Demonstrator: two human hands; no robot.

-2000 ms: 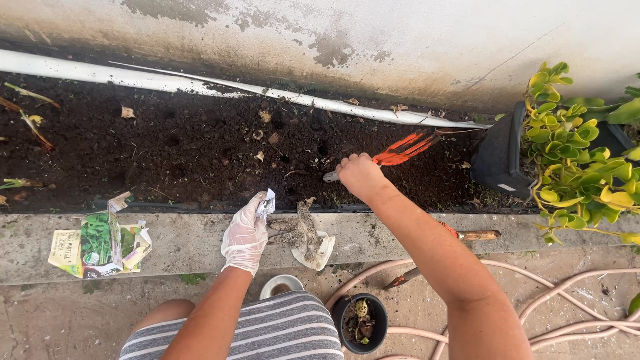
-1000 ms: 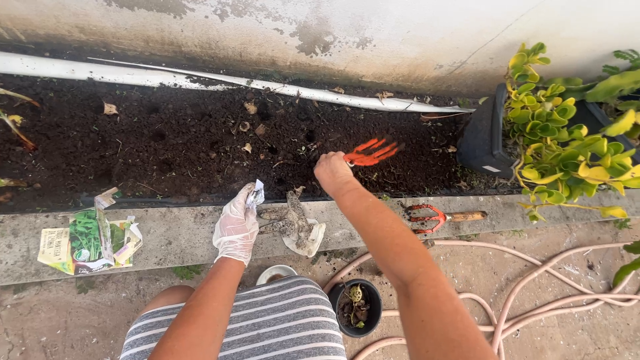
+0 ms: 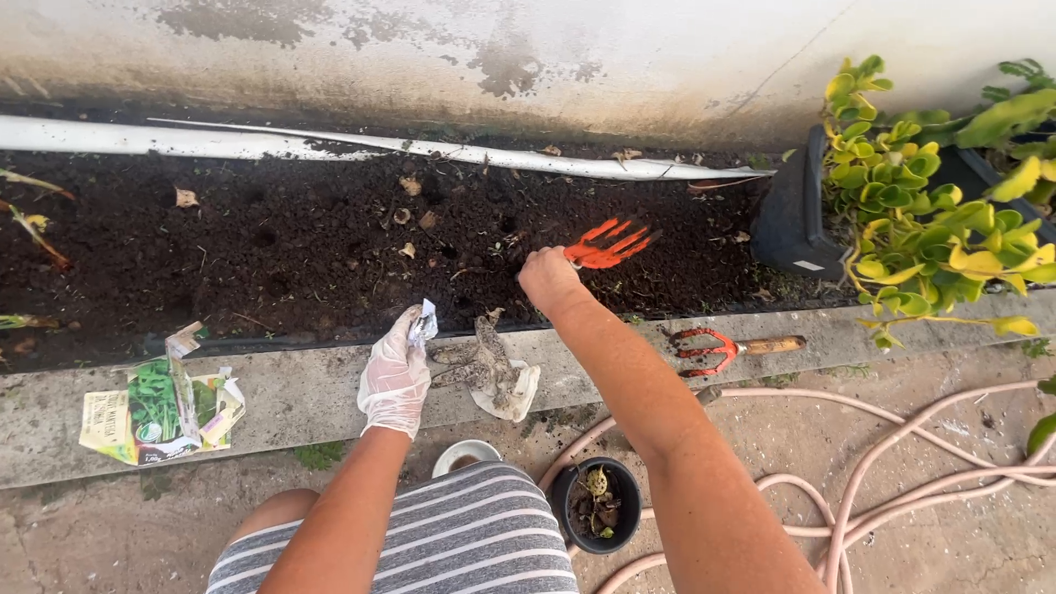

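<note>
My left hand [image 3: 394,375], in a thin translucent glove, pinches a small foil packet [image 3: 422,323] at the curb's inner edge. Bare, my right hand [image 3: 549,279] is closed around the handle of an orange hand fork [image 3: 609,244], whose tines point right over the dark soil [image 3: 330,247]; the handle is mostly hidden. Several small holes dot the soil left of this hand. A dirty gardening glove [image 3: 487,367] lies on the concrete curb just right of my left hand. Torn seed packets [image 3: 161,408] rest on the curb at the left.
An orange hand cultivator with a wooden handle [image 3: 767,345] lies on the curb [image 3: 289,388]. A white pipe [image 3: 462,154] runs along the wall. Potted succulents [image 3: 924,198] stand right. Below are a small black pot [image 3: 596,505], a white bowl [image 3: 464,456] and a coiled hose [image 3: 841,503].
The fork's tines have swung about over the soil in my right hand, which stays closed on it. My left hand still holds the foil packet. The cultivator, earlier partly behind my right arm, shows fully.
</note>
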